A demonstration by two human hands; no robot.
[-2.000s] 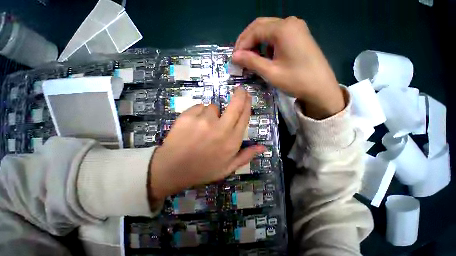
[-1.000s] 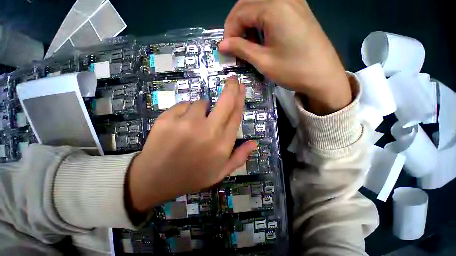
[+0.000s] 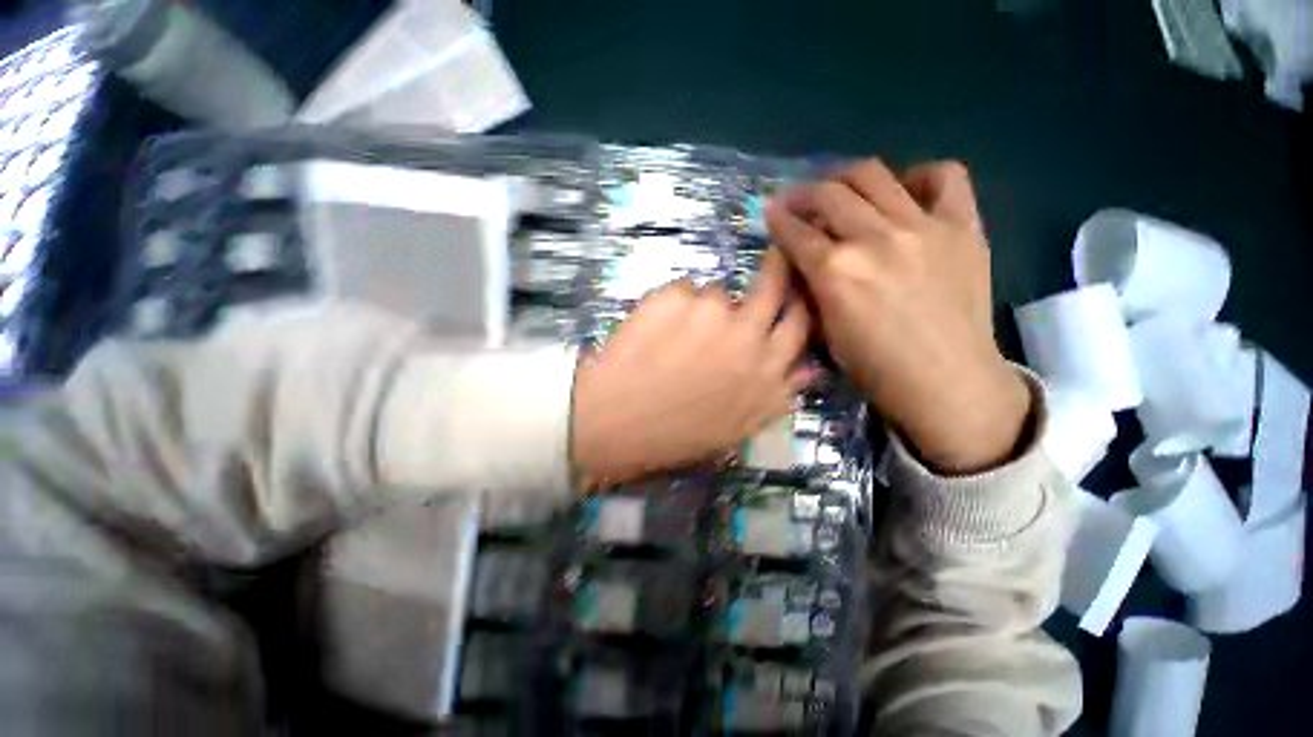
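A clear tray (image 3: 860, 576) holds rows of small circuit boards (image 3: 778, 523) with grey and light blue patches. My left hand (image 3: 691, 377) lies over the tray's right part, its fingertips close to my right hand. My right hand (image 3: 900, 281) is at the tray's upper right corner, fingers bent down over a board. The fingertips of both hands are blurred, and whatever lies under them is hidden. A sticker strip (image 3: 411, 259) with grey panels and white edges lies over the tray, passing under my left sleeve.
Curled white backing papers (image 3: 1174, 274) lie piled right of my right arm. Pale sticker sheets (image 3: 418, 72) and a whitish bottle (image 3: 202, 65) are behind the tray. Shiny stacked trays (image 3: 36, 173) stand at far left. Blurred translucent items are at top right.
The view has shifted, so the tray sits lower and further right and the shiny trays at left show. My right hand's fingers have turned downward and come closer to my left hand's fingertips.
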